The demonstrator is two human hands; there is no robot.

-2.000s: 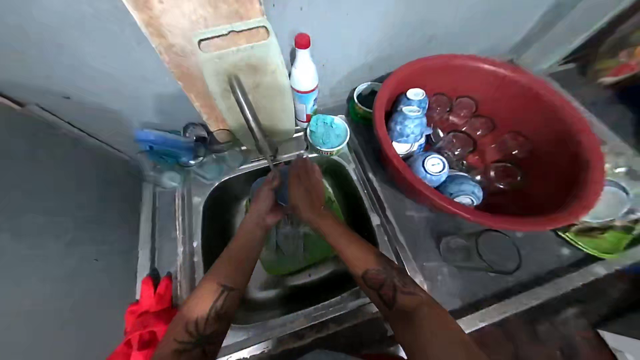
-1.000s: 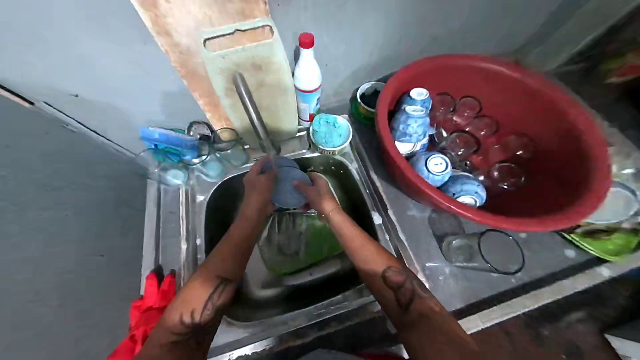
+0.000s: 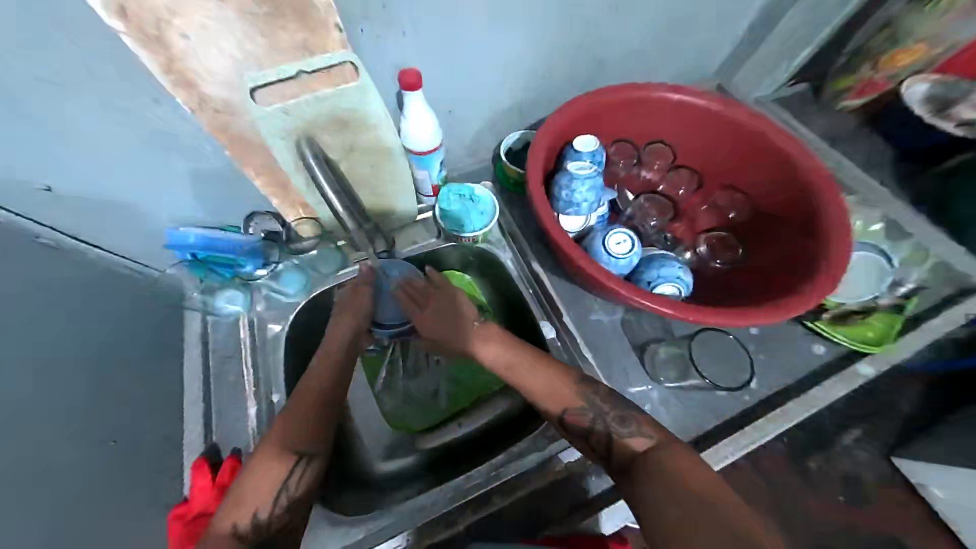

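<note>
My left hand (image 3: 355,305) grips the left edge of a blue-grey bowl (image 3: 392,288) under the metal faucet (image 3: 341,194). Against the bowl's right side lies my right hand (image 3: 442,311), its fingers flat on the surface. Water runs off below the bowl into the steel sink (image 3: 366,465), over a green plastic item (image 3: 427,396) in the basin. Behind the sink's right corner stands a tub of turquoise paste (image 3: 466,210). The underside of the bowl and part of my left fingers are hidden.
Right of the sink, a red basin (image 3: 793,297) holds blue patterned bowls (image 3: 612,249) and several glasses (image 3: 719,248). A clear glass (image 3: 698,360) lies before it. Behind the sink are a white bottle (image 3: 422,137) and a cutting board (image 3: 343,114). Glasses (image 3: 230,299) crowd the left corner.
My right hand has moved from the bowl's right edge onto its surface since a second ago. The bowl remains under the faucet in my left hand.
</note>
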